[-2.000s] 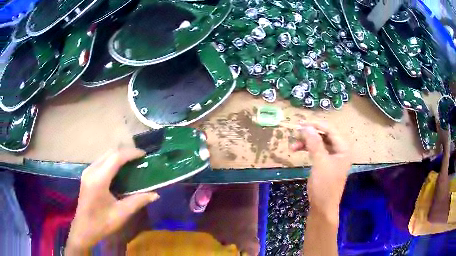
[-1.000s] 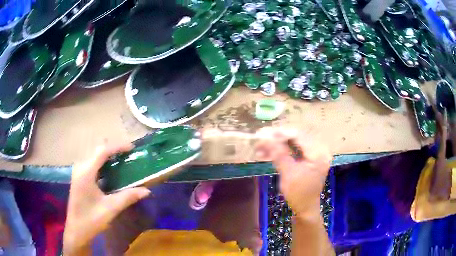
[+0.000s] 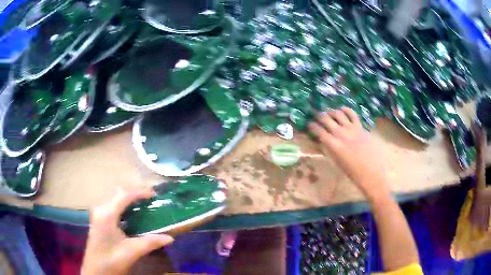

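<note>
My left hand (image 3: 121, 233) holds a glossy green housing (image 3: 175, 204) on edge over the bench's front edge, its tan underside showing below. My right hand (image 3: 344, 142) reaches to the front edge of a large heap of small green caps (image 3: 301, 59) with silvery spots. Its fingertips are at the caps; blur hides whether they grip one. The pale green glue dish (image 3: 285, 154) sits on the board, with a thin pale applicator (image 3: 311, 156) resting at its right side. One cap (image 3: 285, 130) lies just behind the dish.
Overlapping green housings (image 3: 186, 134) lie left of the heap, and more housings (image 3: 412, 110) lie to its right. Dark stains mark the board around the dish. A blue crate of small pieces (image 3: 334, 247) is below the edge. Another person's arm and yellow sleeve (image 3: 469, 231) show at far right.
My right hand has let go of the applicator, now at the dish, and moved forward to the heap. My left hand still holds the housing. The whole view has shifted, with the bench lower in frame.
</note>
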